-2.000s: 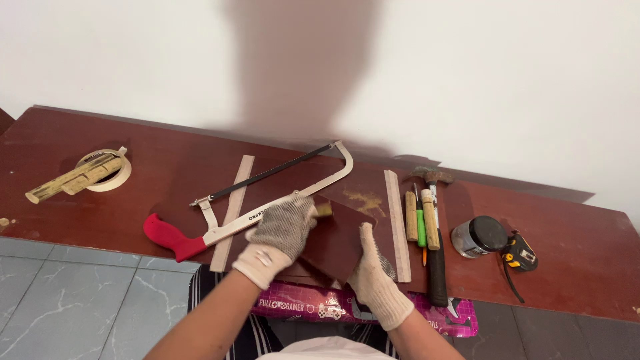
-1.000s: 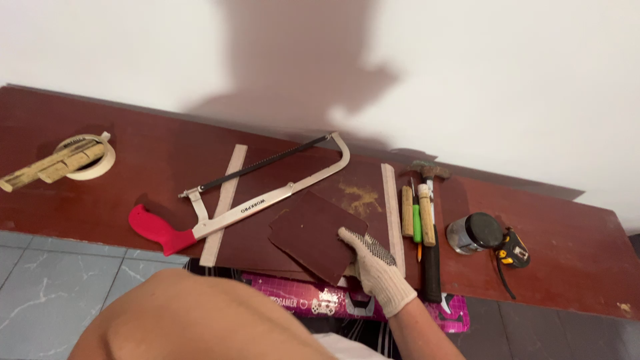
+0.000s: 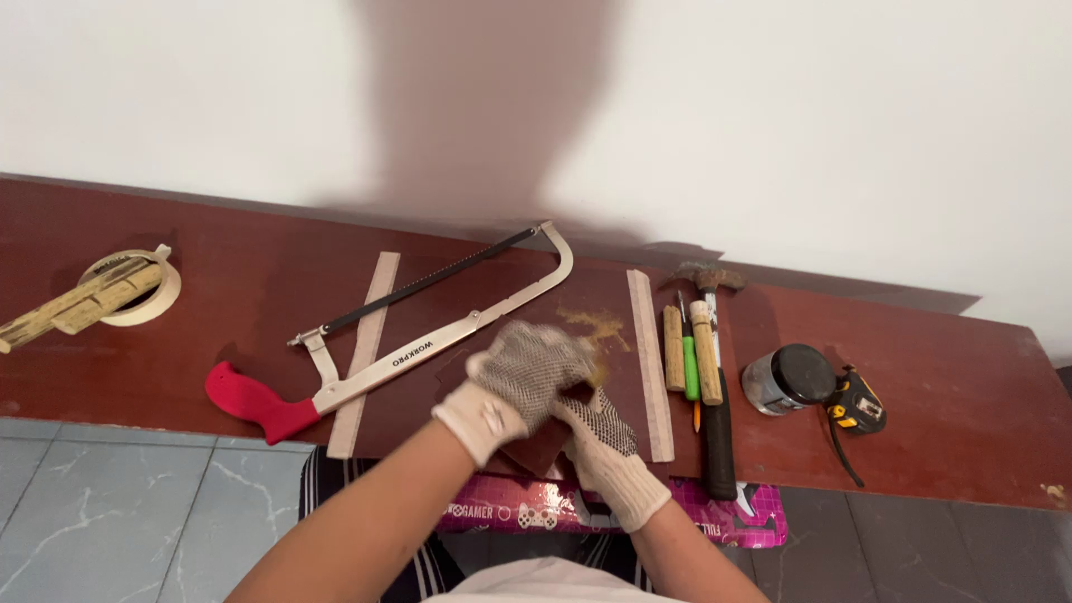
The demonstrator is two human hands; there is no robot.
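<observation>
Both my hands wear knitted gloves with dotted palms and meet over the dark red board. My left hand (image 3: 532, 373), blurred, is closed around a short piece of wood (image 3: 598, 368) whose end shows at its right side. Just below and right of it, my right hand (image 3: 605, 444) holds a dark brown sheet (image 3: 536, 448), mostly hidden under both hands. A hacksaw (image 3: 435, 339) with a red handle lies behind and left of my hands. Sawdust (image 3: 596, 325) is scattered behind them, between two strips of masking tape (image 3: 365, 360), (image 3: 651, 368).
At right lie a claw hammer (image 3: 718, 435), wood pieces (image 3: 706, 352), a green-handled tool (image 3: 690, 368) and a pencil (image 3: 697, 416), then a black-lidded jar (image 3: 787, 379) and a tape measure (image 3: 856, 404). At left, split wood (image 3: 109, 297) rests on a masking tape roll (image 3: 172, 293).
My left hand, out of sight one second ago, is back over the board beside my right hand with the wood piece. The brown sheet, plainly visible then, is now mostly covered.
</observation>
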